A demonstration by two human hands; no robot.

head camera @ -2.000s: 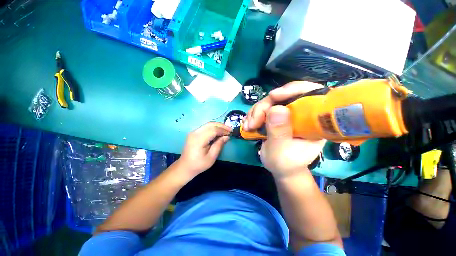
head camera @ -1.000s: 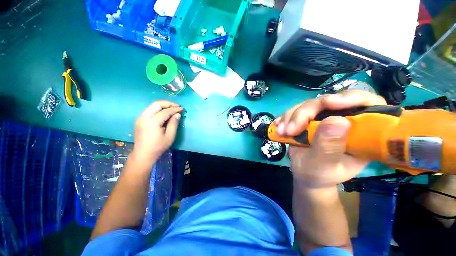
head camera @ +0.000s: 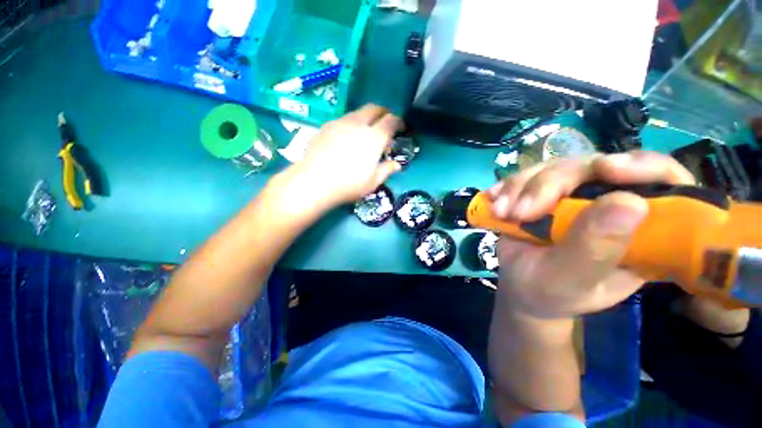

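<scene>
My right hand (head camera: 576, 242) is closed around the orange electric screwdriver (head camera: 668, 234), which lies across the right side and points left. Its tip is over a black round housing (head camera: 458, 207). My left hand (head camera: 355, 155) reaches to another round housing (head camera: 403, 149) near the black machine, its fingers at the rim; whether it grips it is hard to tell. More housings with circuit boards inside stand on the green mat between my hands, one at the left (head camera: 373, 206), one beside it (head camera: 415, 210), one nearer me (head camera: 434, 249). Another is partly hidden by my right hand (head camera: 485, 250).
Blue bins (head camera: 180, 42) and a green bin (head camera: 309, 63) stand at the back. A solder reel (head camera: 228, 131), side cutters (head camera: 72, 167) and a small bag (head camera: 39, 207) lie left. A white-topped machine (head camera: 543, 42) and a round tub (head camera: 568, 144) are behind. Another person's arm (head camera: 717, 316) shows right.
My left hand has moved from the mat's front, left of the housings, up to the rear housing. My right hand and the screwdriver have shifted right. The view has shifted, and more housings show.
</scene>
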